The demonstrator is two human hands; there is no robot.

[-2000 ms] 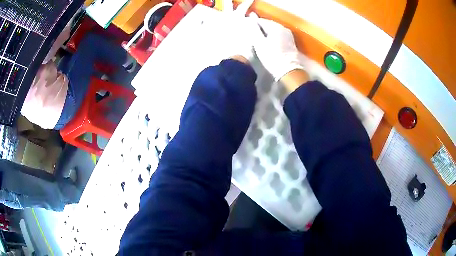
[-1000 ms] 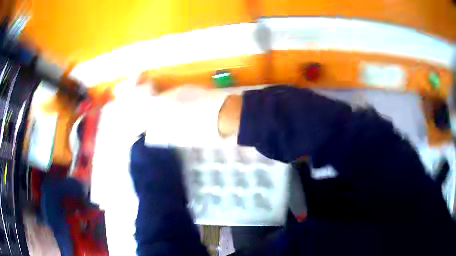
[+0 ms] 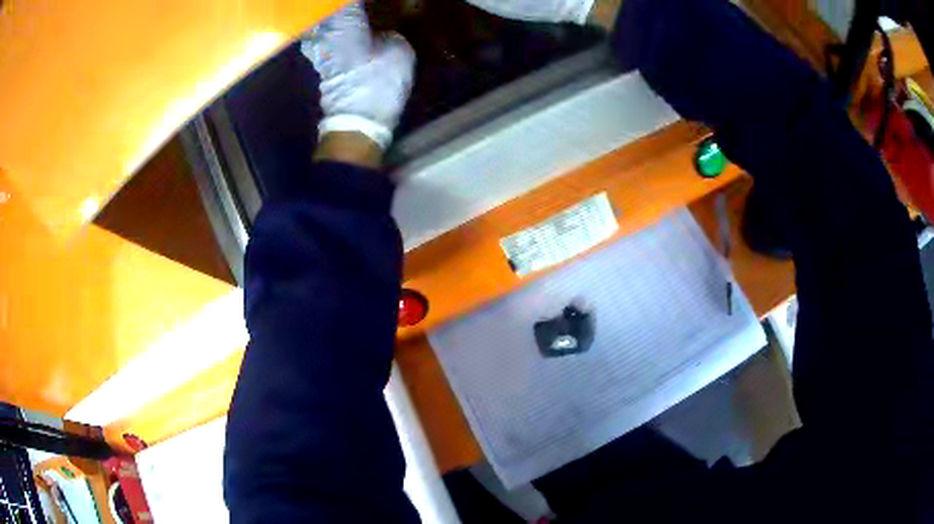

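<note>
My left hand (image 3: pixel 364 82), in a white glove, reaches into the dark opening of the orange machine (image 3: pixel 133 133) at the top of the view. Its fingers are partly cut off by the upper edge, and what they touch cannot be made out. My right hand (image 3: pixel 538 8), also white-gloved, is at the top edge, mostly out of the picture. A black part with a pale centre (image 3: pixel 565 333) lies alone on the ruled record sheet (image 3: pixel 635 307) on the orange ledge.
A red button (image 3: pixel 412 307) and a green button (image 3: pixel 710 158) sit on the orange rail, with a printed label (image 3: pixel 560 234) between them. A thin dark pen (image 3: pixel 729 298) lies on the sheet's right side. White tray edges (image 3: pixel 410 440) show lower left. Red items stand far right.
Both hands have moved off the white tray and into the machine opening. The view has swung right, bringing the sheet with the black part to the centre.
</note>
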